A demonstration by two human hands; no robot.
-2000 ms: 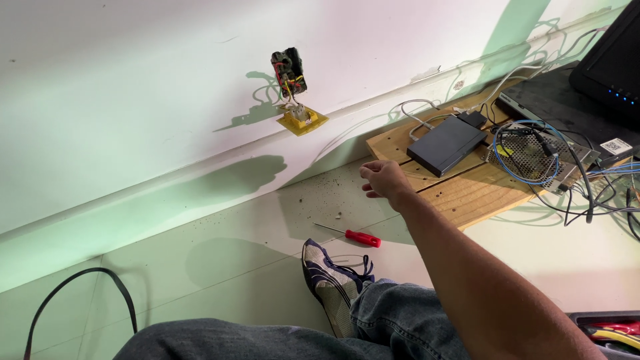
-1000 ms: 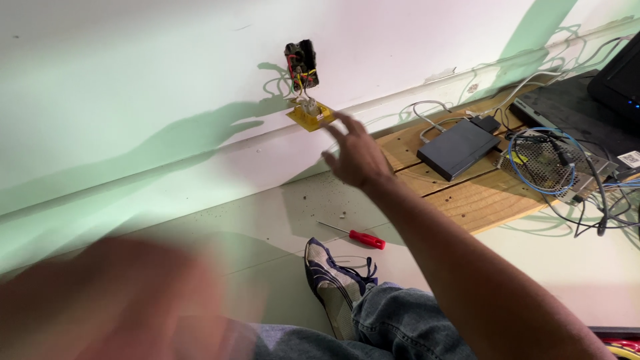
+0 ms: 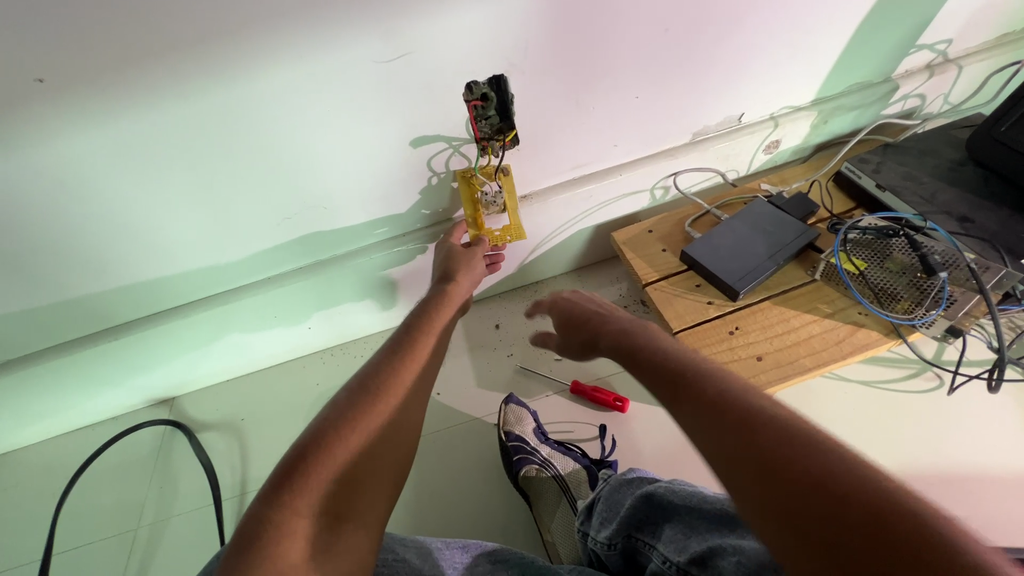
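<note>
My left hand (image 3: 466, 260) grips the lower edge of a yellow plastic outlet plate (image 3: 514, 210), holding its back toward me. A whitish socket module (image 3: 492, 200) sits in the plate, joined by thin wires (image 3: 501, 164) to an open electrical box (image 3: 490, 114) in the wall just above. Lower and to the right, my right hand (image 3: 578, 324) hovers over the floor with its fingers apart and nothing seen in them. Below that hand, a screwdriver with a red handle (image 3: 600, 396) lies on the floor tiles.
A wooden slat platform (image 3: 744, 344) on the right bears a dark box-shaped device (image 3: 748, 248), a perforated metal power supply (image 3: 880, 276) and tangled cables. My shoe (image 3: 544, 456) is close to the screwdriver. Crumbs lie along the wall's foot; a black cable (image 3: 204, 452) loops at lower left.
My left hand has come up to the plate and taken hold of it; the plate, which hung tilted below the box, now faces me. My right hand has drawn back from beside it.
</note>
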